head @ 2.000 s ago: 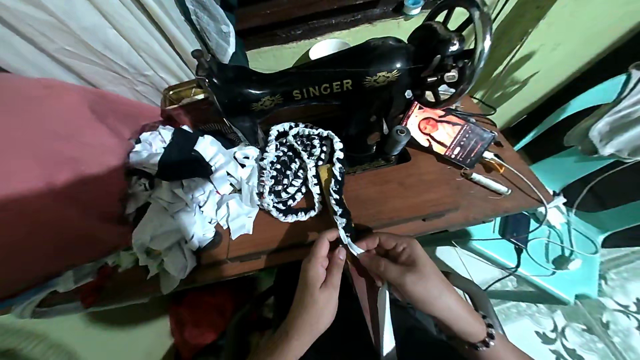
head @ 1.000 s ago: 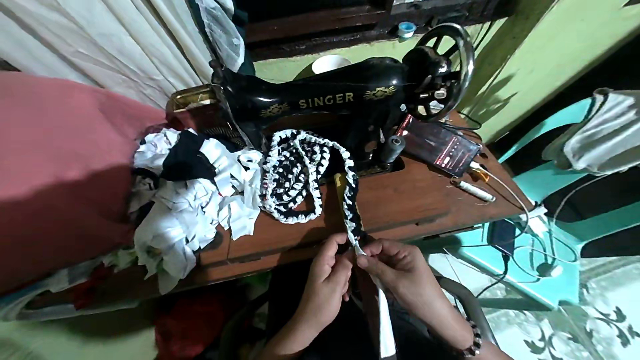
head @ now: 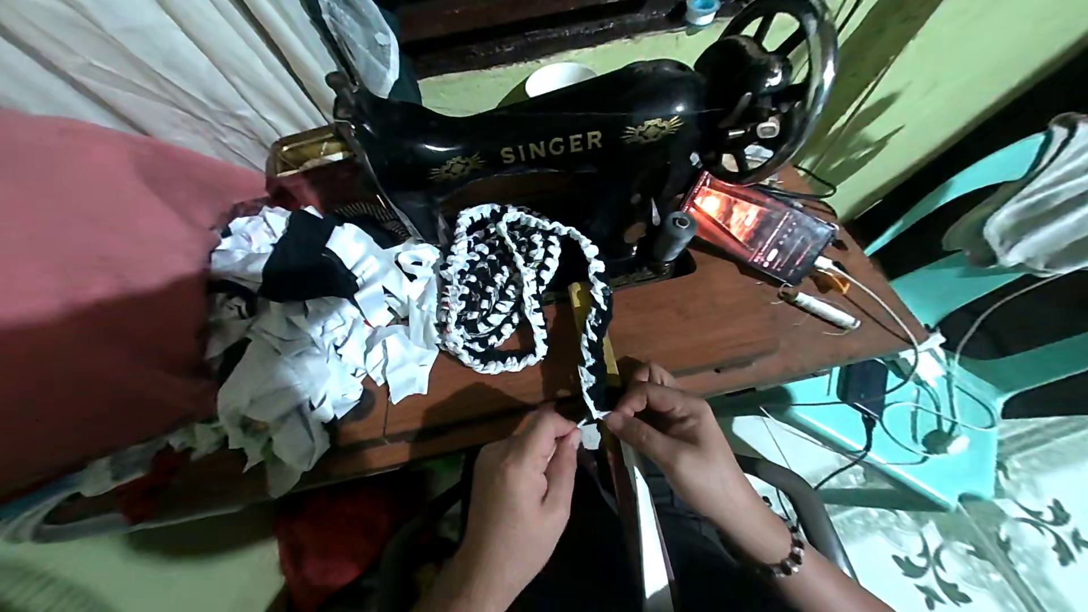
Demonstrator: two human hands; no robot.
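Note:
A braided cord of black and white fabric strips [head: 493, 289] lies coiled on the wooden sewing table, and its free end runs down to the front edge. There my left hand [head: 531, 489] pinches a small white piece of fabric between thumb and forefinger. My right hand [head: 676, 438] pinches white fabric at the end of the braid, close beside the left fingertips. A long white strip [head: 650, 544] hangs below the right hand over my dark clothing. Under the braid's end sits a narrow yellow strip [head: 580, 308]. Heaped left of the coil are white and black fabric scraps [head: 319, 331].
A black Singer sewing machine [head: 552, 144] stands behind the coil, with a grey thread spool [head: 674, 236] by its base. To the right are a lit phone [head: 761, 229] with a cable and a white thread spool [head: 820, 308]. A turquoise chair [head: 943, 450] holds a charger.
My left hand has moved a little away from the braid's end, with a small white piece now showing at its fingertips. The phone's screen was dark one second ago and is lit now.

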